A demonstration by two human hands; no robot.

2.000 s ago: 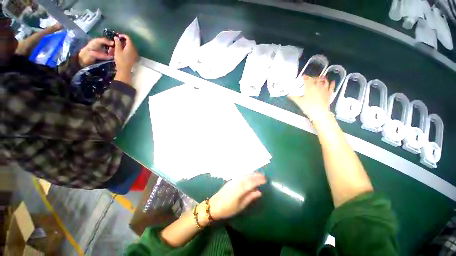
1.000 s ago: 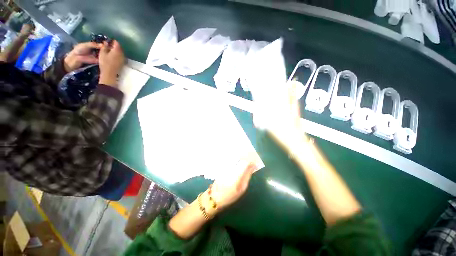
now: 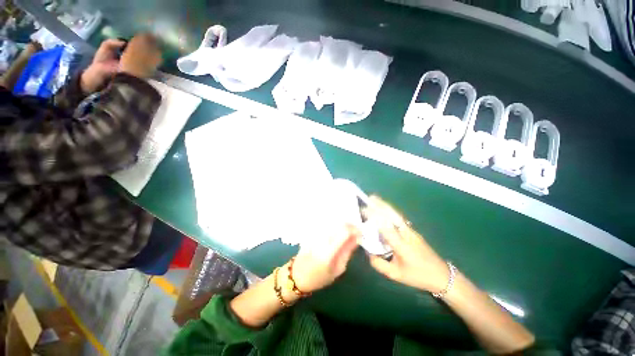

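My right hand (image 3: 407, 254) holds a white plastic unit (image 3: 374, 238) low over the right edge of the stack of wrapping sheets (image 3: 261, 177). My left hand (image 3: 324, 261) lies at the near right corner of the stack, beside the unit; glare hides whether its fingers grip a sheet. Several bare white units stand in a row beyond the white strip (image 3: 445, 172). Wrapped units (image 3: 362, 80) lie beyond the strip to the left of that row. At the far left end one unit (image 3: 209, 52) shows its bare loop.
A neighbour in a plaid shirt (image 3: 69, 153) works at the left, by a pale sheet (image 3: 157, 142) and a blue plastic bag (image 3: 43, 71). Brown cartons (image 3: 42, 327) are on the floor. More white pieces (image 3: 581, 21) lie at the upper right. A plaid sleeve (image 3: 613, 320) shows lower right.
My right hand has come back from beyond the strip with a unit, after setting down a wrapped one. The row of bare units is shorter. The neighbour's arm has moved beyond the pale sheet.
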